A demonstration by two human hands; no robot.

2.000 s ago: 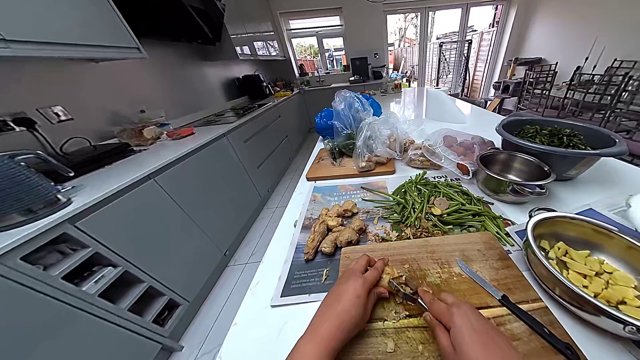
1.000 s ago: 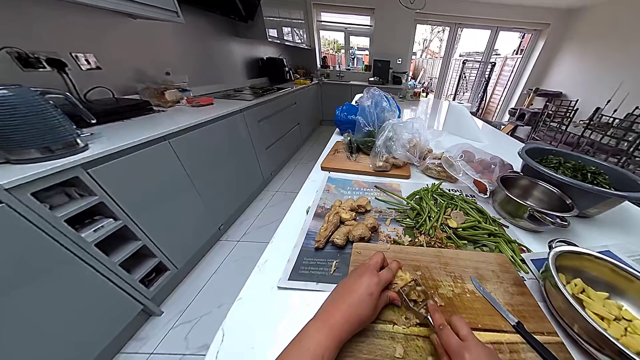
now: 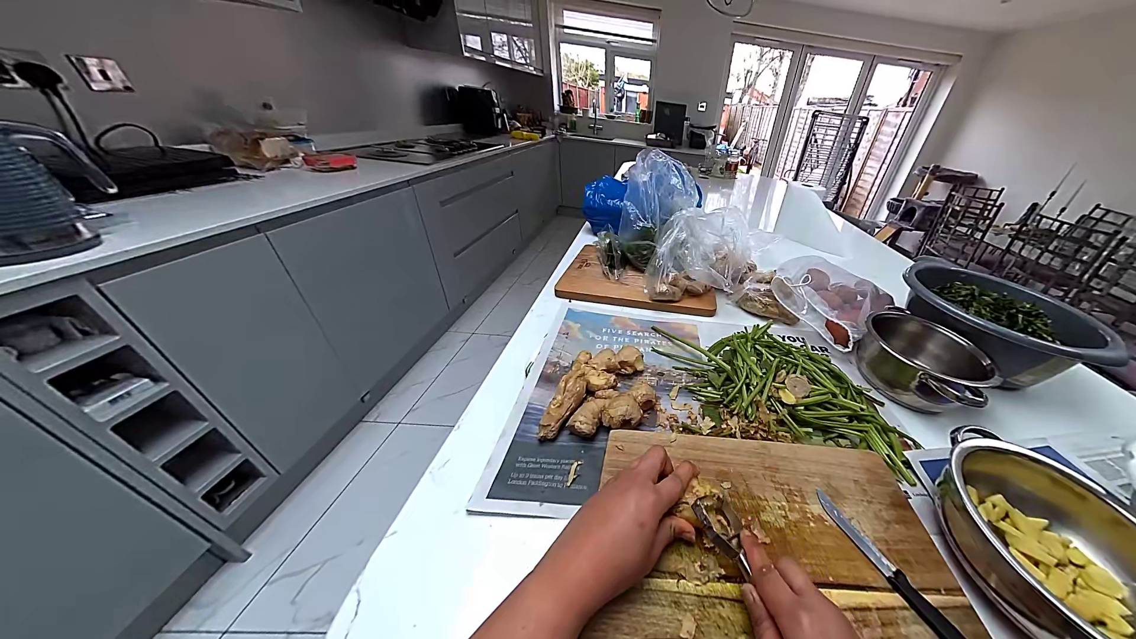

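Over a wooden cutting board (image 3: pixel 799 479), my left hand (image 3: pixel 643 515) holds a partly peeled piece of ginger root (image 3: pixel 697 499), mostly hidden by the fingers. My right hand (image 3: pixel 785 595) grips a metal vegetable peeler (image 3: pixel 723 528), its head against the ginger. Brown peelings lie around it. A knife (image 3: pixel 861 537) with a black handle rests on the board's right side. Unpeeled ginger roots (image 3: pixel 612 395) are heaped on a newspaper (image 3: pixel 541 461) behind the board, beside green stems (image 3: pixel 772 382). Pale yellow ginger pieces (image 3: pixel 1047 550) lie in a steel colander or bowl (image 3: pixel 967 470) at the right.
A steel pot (image 3: pixel 927 359) and a grey basin (image 3: pixel 1083 342) of chopped greens stand at the back right. Farther back, clear plastic bags (image 3: pixel 701 253) sit on a second wooden board (image 3: pixel 586 280), near a net bag of round produce (image 3: pixel 834 297). A kettle (image 3: pixel 40 195) stands on the left counter.
Both hands stay close together over the board, with small shifts of the fingers and peeler at the ginger. The view has swung somewhat to the left since the earliest frame.
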